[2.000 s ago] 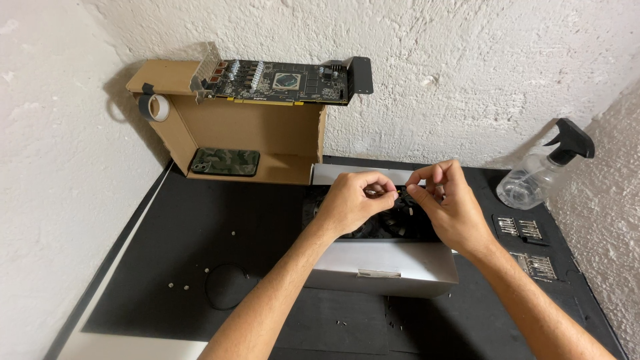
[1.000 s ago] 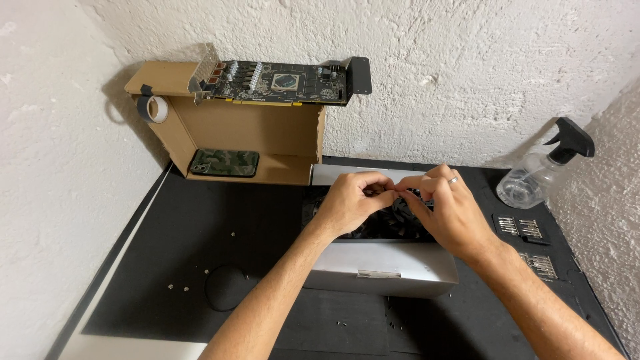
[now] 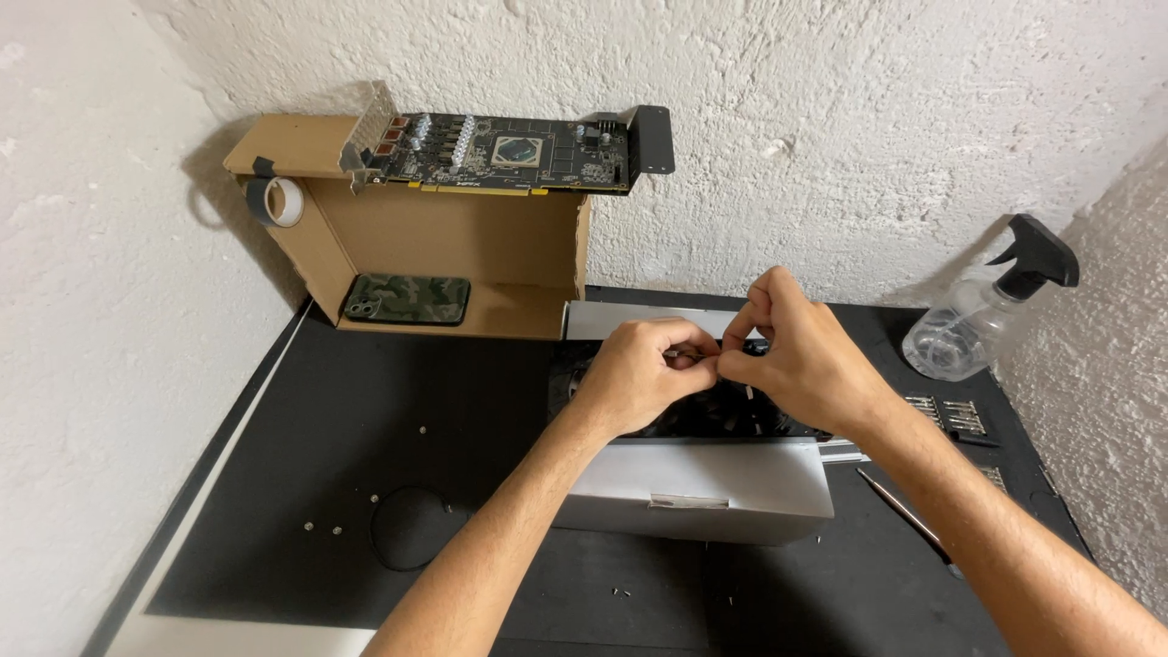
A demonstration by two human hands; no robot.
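Both hands meet over a black graphics card cooler shroud (image 3: pixel 712 415), which lies on a white cardboard box (image 3: pixel 721 479). My left hand (image 3: pixel 648 374) pinches a small, thin thing between thumb and fingers; it looks like a wire or connector, but the fingers largely hide it. The thumb and fingertips of my right hand (image 3: pixel 785 351) are closed at the same small thing, touching the left fingertips. Behind them, a bare graphics card circuit board (image 3: pixel 520 152) with its metal bracket rests on top of an open brown cardboard box (image 3: pixel 456 224).
A camouflage-cased phone (image 3: pixel 411 299) lies inside the brown box, with a tape roll (image 3: pixel 276 202) at its left edge. Right are a clear spray bottle (image 3: pixel 958 328), screwdriver bits (image 3: pixel 964 417) and a slim screwdriver (image 3: pixel 903 511). Small screws (image 3: pixel 337 530) and a black loop (image 3: pixel 374 529) lie left.
The fingers of my right hand have changed their bend and grip by the left fingertips. My left hand stays in nearly the same place.
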